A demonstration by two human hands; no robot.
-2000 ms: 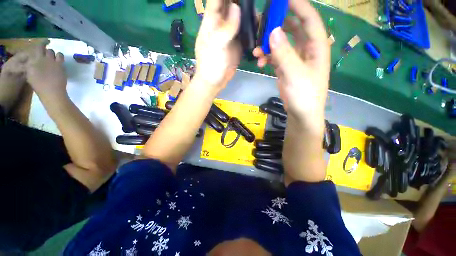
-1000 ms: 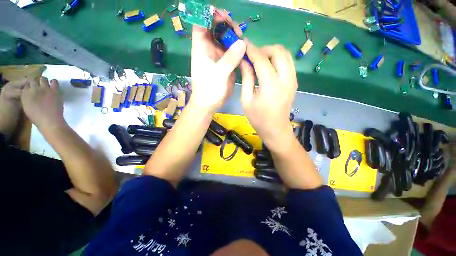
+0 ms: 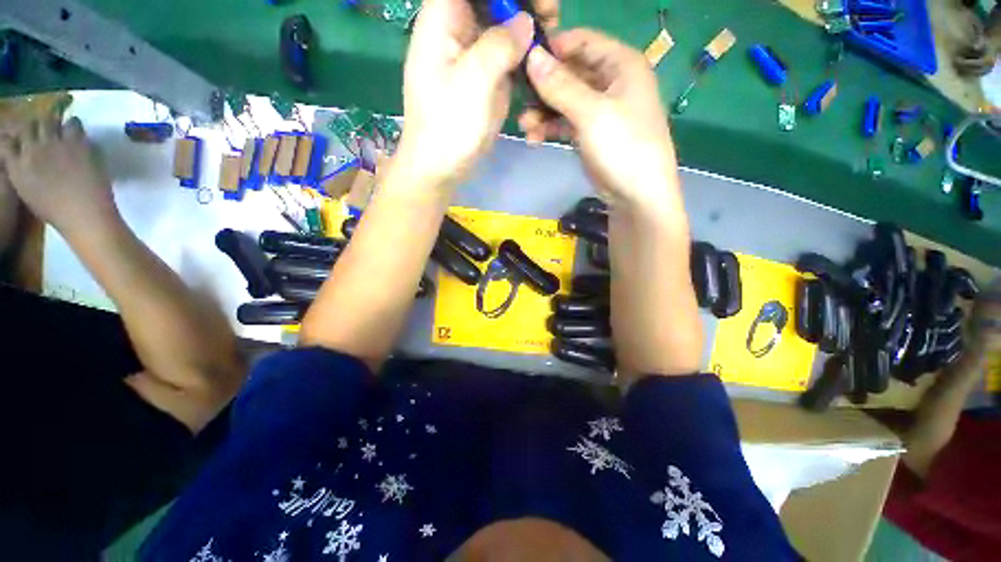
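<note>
My left hand (image 3: 456, 93) and my right hand (image 3: 598, 99) are together at the top middle, over the green mat. Between them they hold a black housing with a blue battery (image 3: 505, 10) showing in it. The fingers hide much of the housing, and the picture's top edge cuts off part of my left hand. My left thumb lies on the battery's lower end and my right thumb is beside it. The circuit board is not visible.
Tan-and-blue battery assemblies (image 3: 251, 164) line the white sheet. Black housings (image 3: 582, 321) lie around the yellow sheets (image 3: 461, 302), with a heap (image 3: 884, 318) at right. Loose batteries (image 3: 768, 65) lie on the green mat (image 3: 724, 143); a blue bin (image 3: 917, 49) is upper right. People work at both sides.
The green board seen at my left hand a second ago is no longer visible. My hands have moved up a little, and the battery now shows mostly hidden between the thumbs.
</note>
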